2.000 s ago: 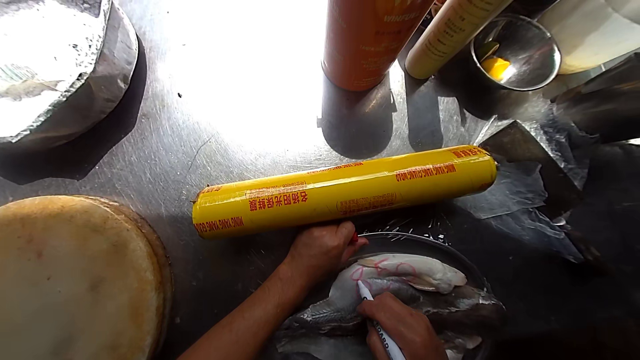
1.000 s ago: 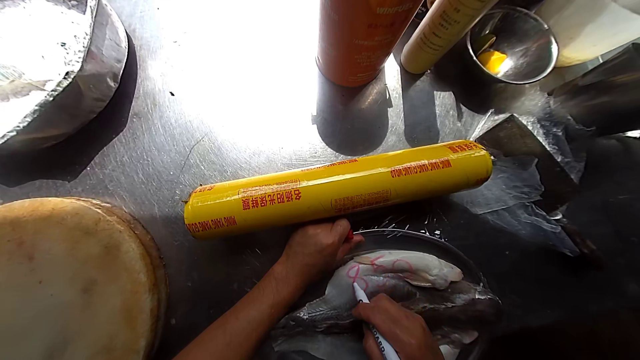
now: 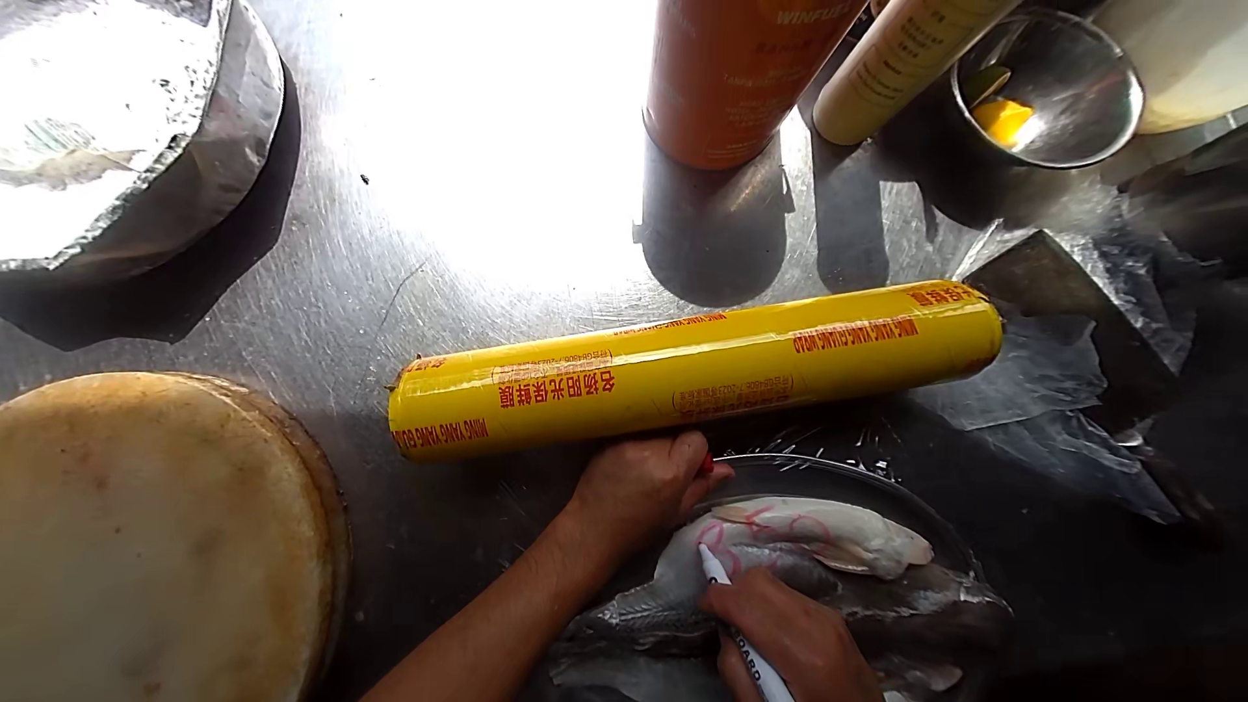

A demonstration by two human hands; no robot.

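Note:
My right hand (image 3: 795, 634) grips a white marker pen (image 3: 746, 648), its tip at the pale belly of a fish (image 3: 858, 531) that bears red pen lines. Several fish lie on a round plate (image 3: 941, 502), seemingly under clear film. My left hand (image 3: 648, 487) is closed around a small red item (image 3: 707, 462), perhaps the pen's cap, at the plate's upper left rim. Just above that hand lies a yellow roll of cling film (image 3: 697, 366), slanting across the steel table.
A round chopping block (image 3: 161, 546) stands at lower left, below a foil-lined container of white powder (image 3: 210, 146). At the top are a red canister (image 3: 721, 88), a cream tube (image 3: 902, 68) and a steel bowl (image 3: 1121, 122). A cleaver blade (image 3: 1082, 317) and crumpled plastic film (image 3: 1033, 375) lie at right.
The pen tip has moved left and up across the fish, and there are more red lines on it. My left hand has stayed by the plate's rim.

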